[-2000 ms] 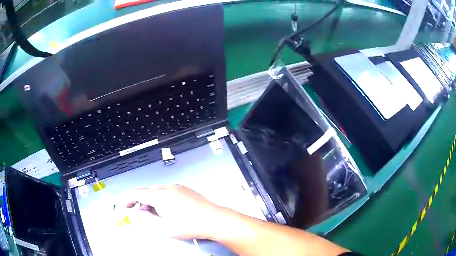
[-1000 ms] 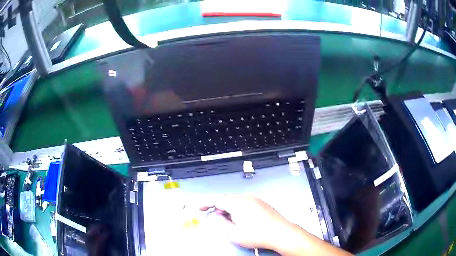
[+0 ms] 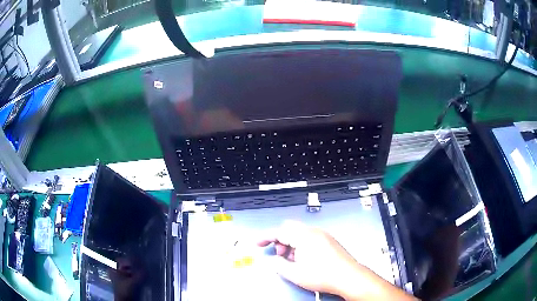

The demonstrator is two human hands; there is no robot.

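A silver lid panel (image 3: 259, 220) in a black frame lies nearest me, joined to a black laptop base with keyboard (image 3: 277, 150). My right hand (image 3: 315, 256) is over the panel, fingers bent and pointing left; whether the fingertips hold anything is too bright and blurred to tell. A yellow tape piece (image 3: 223, 217) sits near the hinge seam, and another yellow tape piece (image 3: 243, 261) lies left of the fingers. A short thin dark line shows between them. My left hand is not in view.
Glossy black screens lean at the left (image 3: 126, 235) and right (image 3: 441, 217). A blue tray (image 3: 77, 208) and small loose parts are far left. A dark stack with pale sheets (image 3: 518, 159) is far right. A metal post (image 3: 59, 38) and hanging cables stand behind.
The view has swung left, so the laptop appears further right and the left screen and blue tray show. My right hand stays over the panel with its fingers slightly shifted.
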